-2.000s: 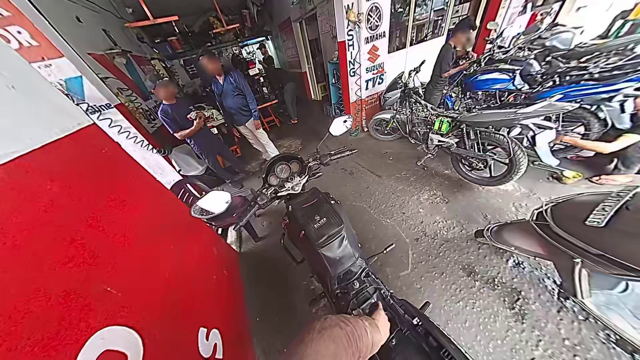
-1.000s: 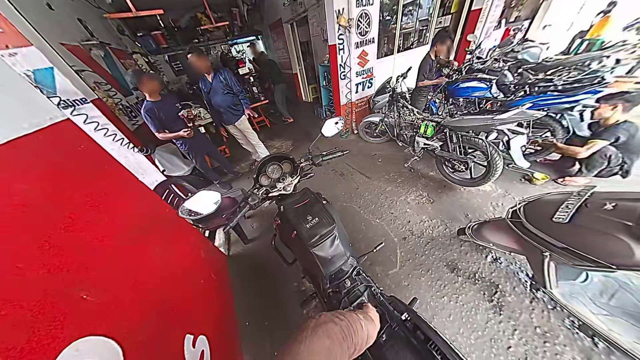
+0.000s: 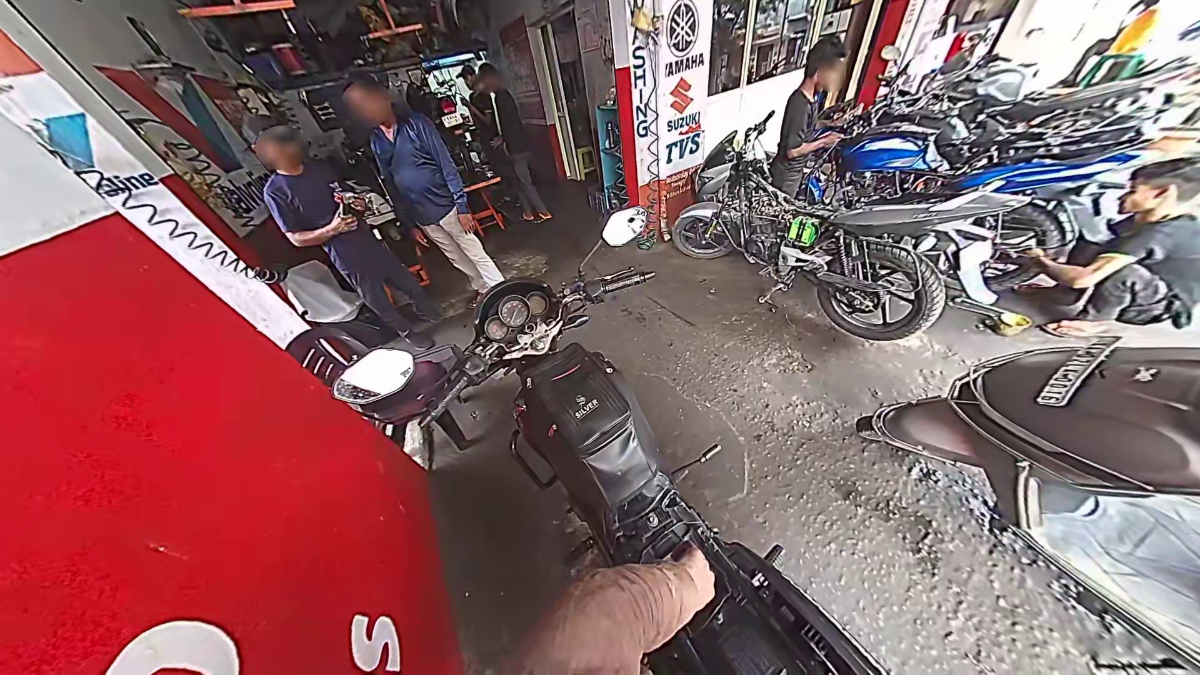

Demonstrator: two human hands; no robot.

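A black motorcycle stands below me, its seat off and the frame behind the tank uncovered. My left hand reaches from the bottom edge into that uncovered part, just behind the tank; its fingers are mostly hidden, so their grip cannot be made out. A black cover with a pouch lies over the fuel tank. Ahead of it are the round gauges, the right handlebar grip and two mirrors, one on the right and one on the left. My right hand is out of view.
A red and white wall rises close on the left. A dark scooter with a plate stands at right. Beyond are a partly stripped motorcycle, a person squatting, another standing and several people by the workshop, two nearer.
My left hand stays at the uncovered frame behind the tank. The squatting person, mostly cut off two seconds ago, shows more fully as the view has shifted.
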